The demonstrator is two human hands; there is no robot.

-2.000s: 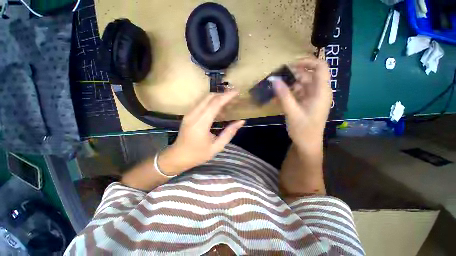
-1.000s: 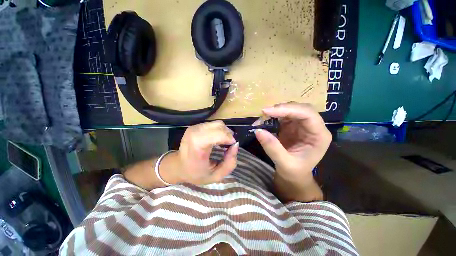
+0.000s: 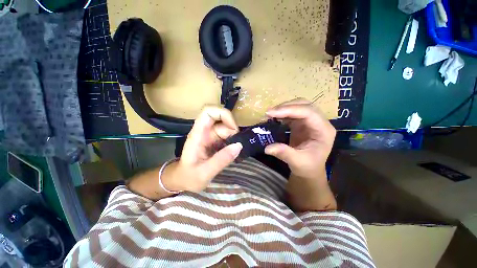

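Observation:
A small flat black end cover with white print [image 3: 256, 140] is held in front of my chest, just past the bench's near edge. My left hand [image 3: 209, 149] grips its left end between thumb and fingers. My right hand [image 3: 306, 136] grips its right end. Black headphones [image 3: 138, 52] lie on the brown cardboard sheet. One ear cup [image 3: 226, 39] lies cushion up, with its narrow slider arm [image 3: 228, 90] pointing toward me. The headband [image 3: 151, 118] curves along the near edge and passes behind my left hand. Small white specks lie beside the joint.
A thick black cylinder [image 3: 336, 26] stands at the cardboard's right side. A grey pouch [image 3: 42, 89] and a phone [image 3: 24, 171] are at left. A pen [image 3: 400, 44], white scraps [image 3: 451, 65] and a blue tray [image 3: 455, 36] are at right. A carton [image 3: 413, 178] is below.
The right hand has brought the black cover from over the cardboard to the near edge. Both hands now hold it, printed face showing; a second ago the hands were apart.

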